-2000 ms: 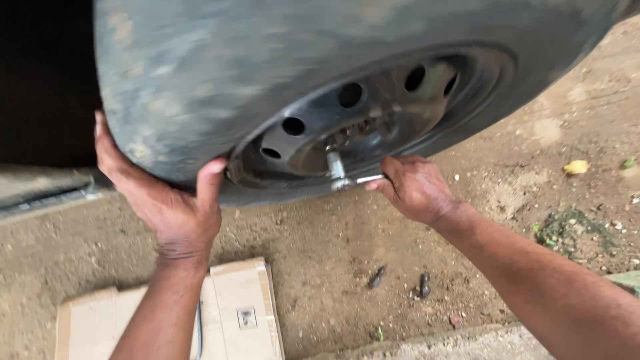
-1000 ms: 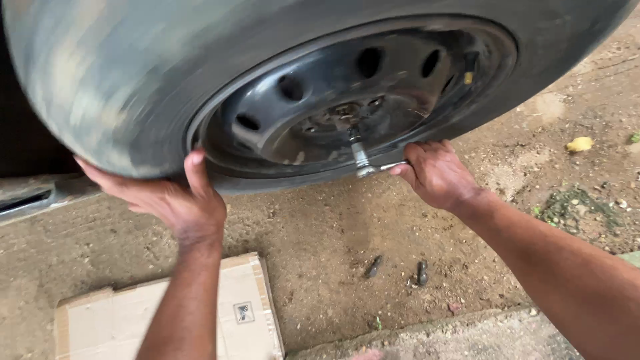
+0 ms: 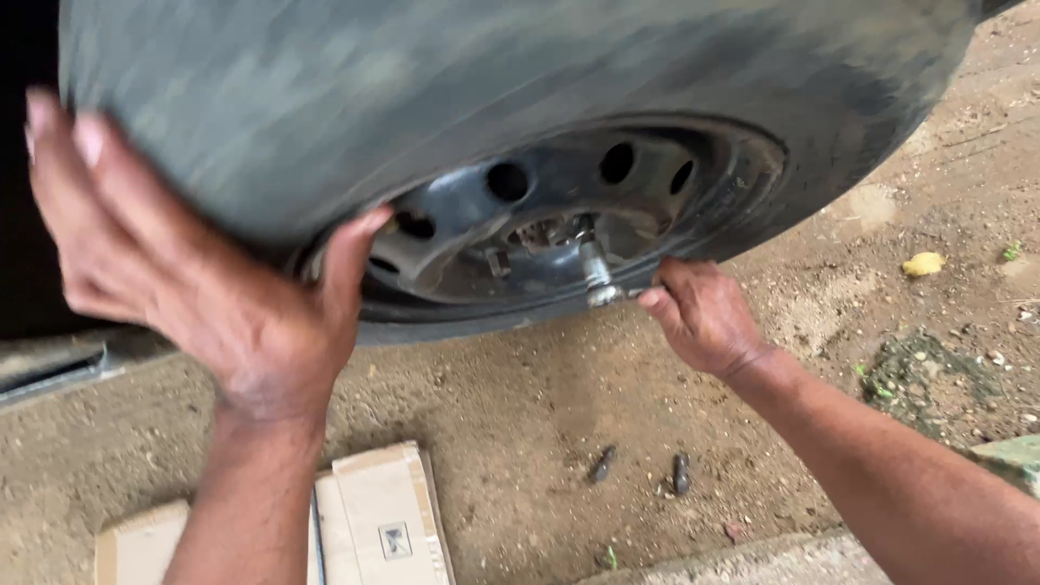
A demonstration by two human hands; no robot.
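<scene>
A black steel wheel rim (image 3: 508, 183) sits inside a worn rubber tire (image 3: 422, 89) that fills the upper view. My left hand (image 3: 227, 284) is spread with fingers apart against the tire's left side, its thumb near the rim's edge. My right hand (image 3: 703, 317) is closed on the handle of a ratchet wrench (image 3: 605, 294) below the rim. The wrench's silver socket or extension (image 3: 593, 258) reaches up to the lug area near the rim's centre; the nut or bolt under it is hidden.
Two dark lug bolts (image 3: 681, 474) (image 3: 603, 463) lie on the dirt ground below the wheel. A flattened cardboard box (image 3: 386, 512) with a thin dark rod on it lies lower left. A concrete edge (image 3: 747, 565) runs along the bottom; a yellow object (image 3: 923, 264) is at right.
The wheel has turned between frames, the rim's holes and the socket shifting with it. My left hand has moved up along the tire's side. My right hand has stayed on the wrench.
</scene>
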